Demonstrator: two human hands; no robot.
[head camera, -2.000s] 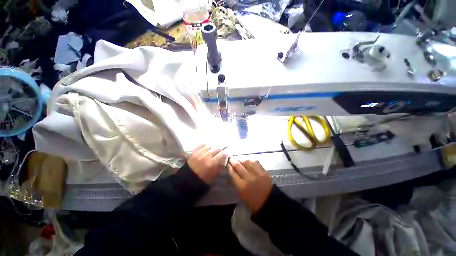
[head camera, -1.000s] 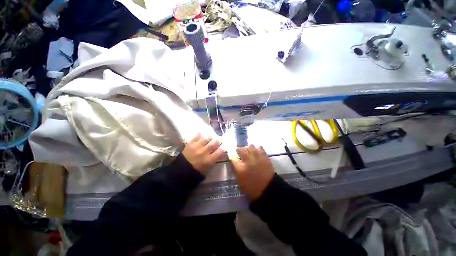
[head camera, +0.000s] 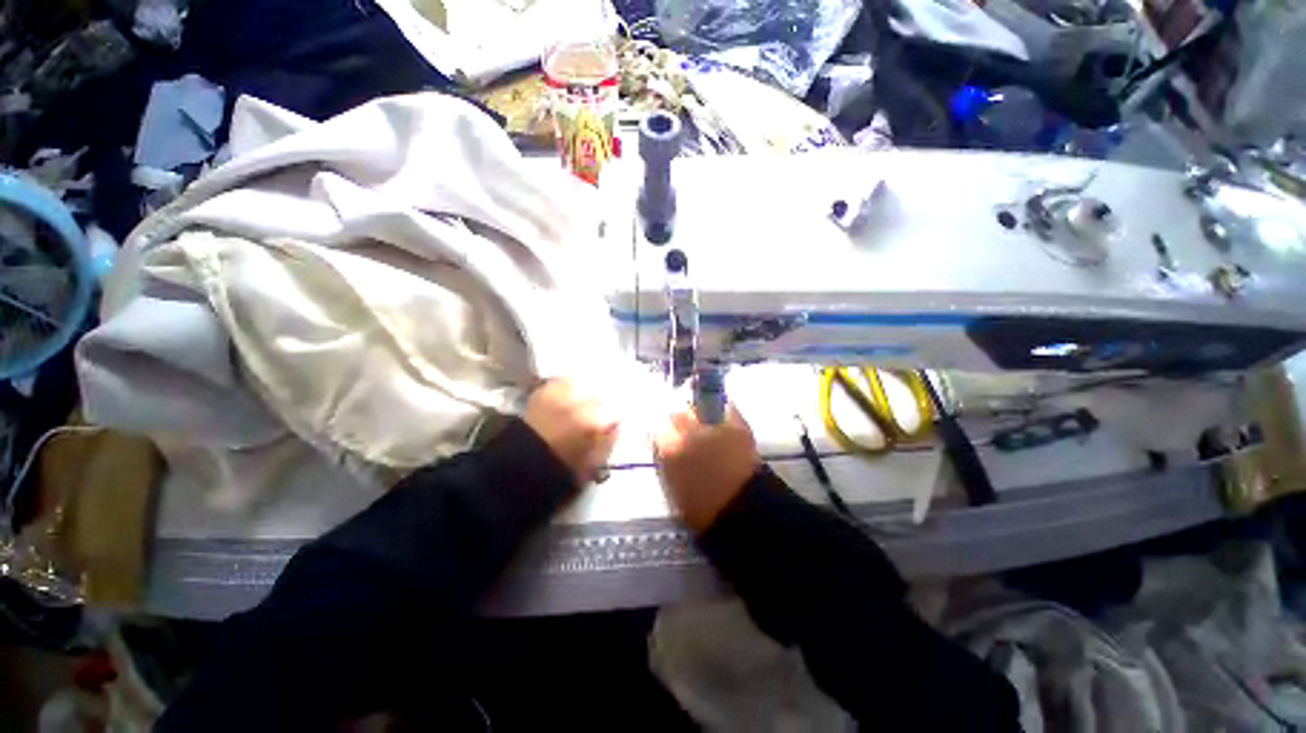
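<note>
An off-white garment piece lies in large folds left of the needle, with creamier cloth on top. My left hand is on the cloth edge left of the presser foot; its fingertips are blurred. My right hand is just right of it, fingers bent close under the needle area of the white sewing machine. Glare there hides the cloth edge and whether the right fingers pinch it.
Yellow-handled scissors, a dark cord and a small dark tool lie right of my hands. A labelled bottle stands behind the machine head. A blue fan is at far left. Grey-beige cloth hangs at lower right.
Both hands have moved up from the table's front edge to the presser foot, and the fingers are more bent. The camera view has shifted slightly. The garment folds look much the same.
</note>
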